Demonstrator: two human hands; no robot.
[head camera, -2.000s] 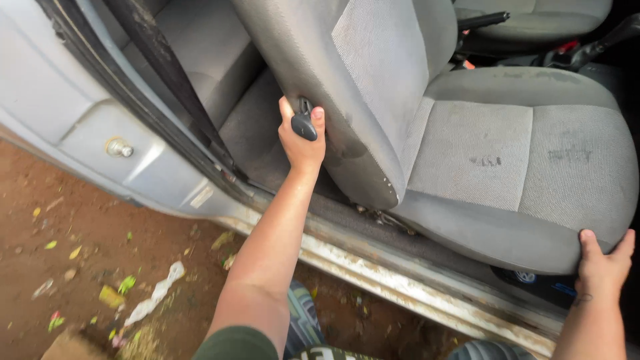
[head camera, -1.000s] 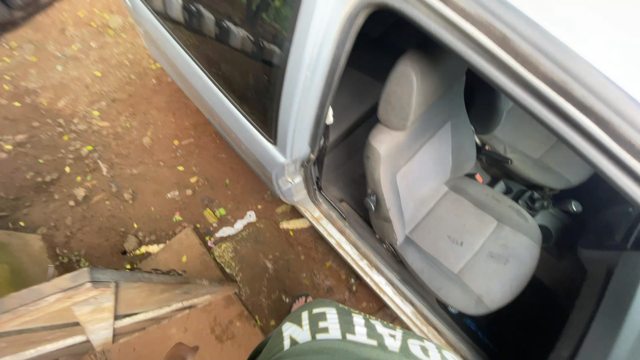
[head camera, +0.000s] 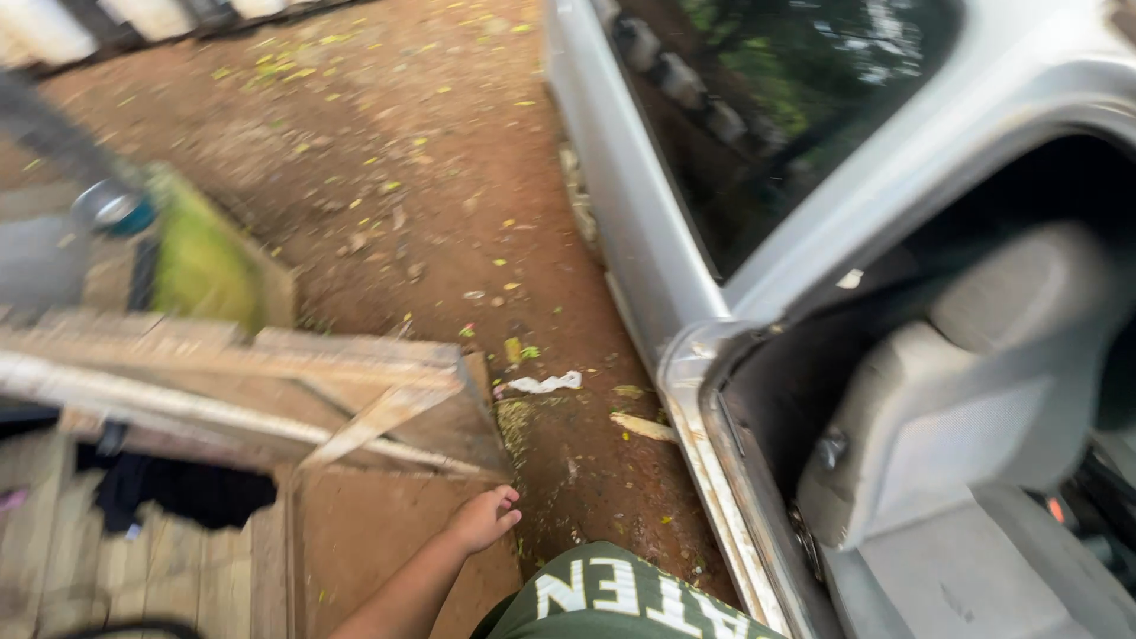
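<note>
My left hand hangs low in the middle of the head view, fingers loosely curled and apart, holding nothing that shows. It is nearest to the corner of a wooden plank structure and the brown board below it. My right hand is out of view. On the right, the grey fabric front seat of a silver car stands inside the open doorway, its backrest upright with the headrest on top. The worn door sill runs beside my green printed shirt.
The car's rear side panel and dark window are at upper right. A yellow-green panel, a blurred metal and teal object and dark cloth lie left. Wet reddish soil holds leaves, a white scrap and a wood piece.
Two seconds ago my left hand gripped the backrest's side handle and my right hand touched the cushion's front edge; both are off the seat now. The view has swung left toward the wooden structure.
</note>
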